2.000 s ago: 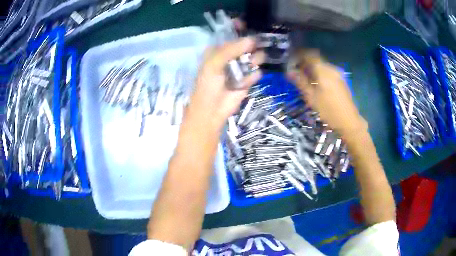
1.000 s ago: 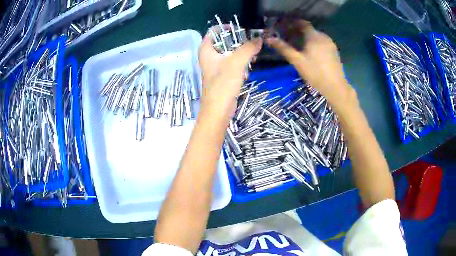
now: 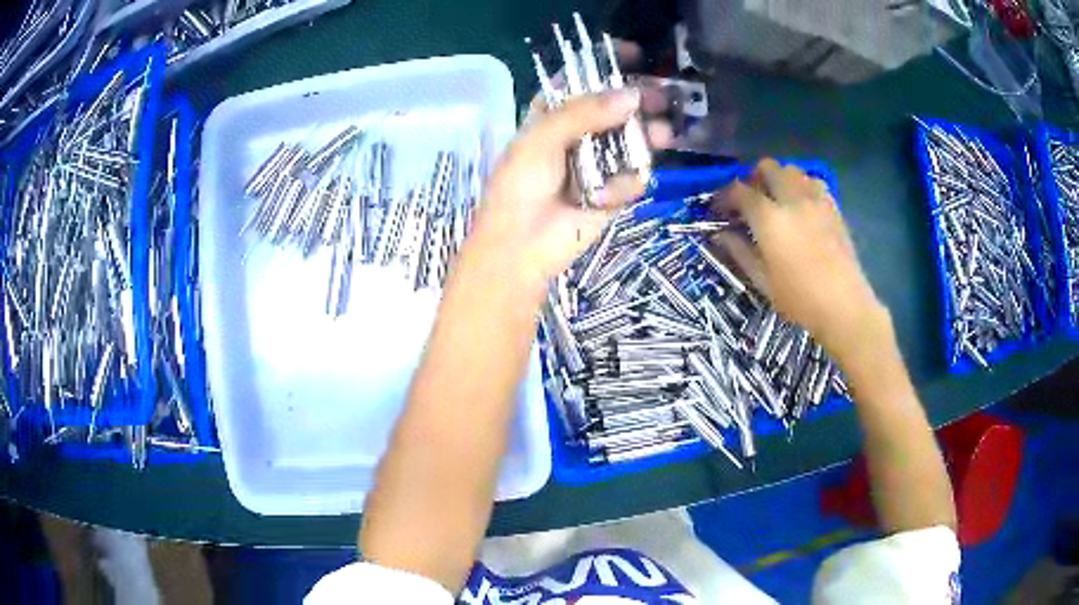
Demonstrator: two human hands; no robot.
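My left hand (image 3: 538, 177) holds a bunch of silver metal shafts (image 3: 609, 154), thin ends pointing up, beside the small silver fixture (image 3: 686, 99) at the top. My right hand (image 3: 795, 236) is over the upper right of the blue parts bin (image 3: 645, 466), its fingertips down at the heaped shafts. The fingertips are blurred, so I cannot tell whether they grip a shaft. The white parts tray (image 3: 343, 390) lies left of the blue bin, with shafts in loose rows in its upper half.
The grey press block (image 3: 816, 36) stands at the top. Side blue bins full of shafts lie at far left (image 3: 149, 260) and far right (image 3: 941, 260). A pale tray (image 3: 254, 21) is at upper left. A red stool (image 3: 992, 473) is on the floor at right.
My right hand has moved from the fixture down and right to the blue bin. My left hand still holds its bunch and has shifted slightly right.
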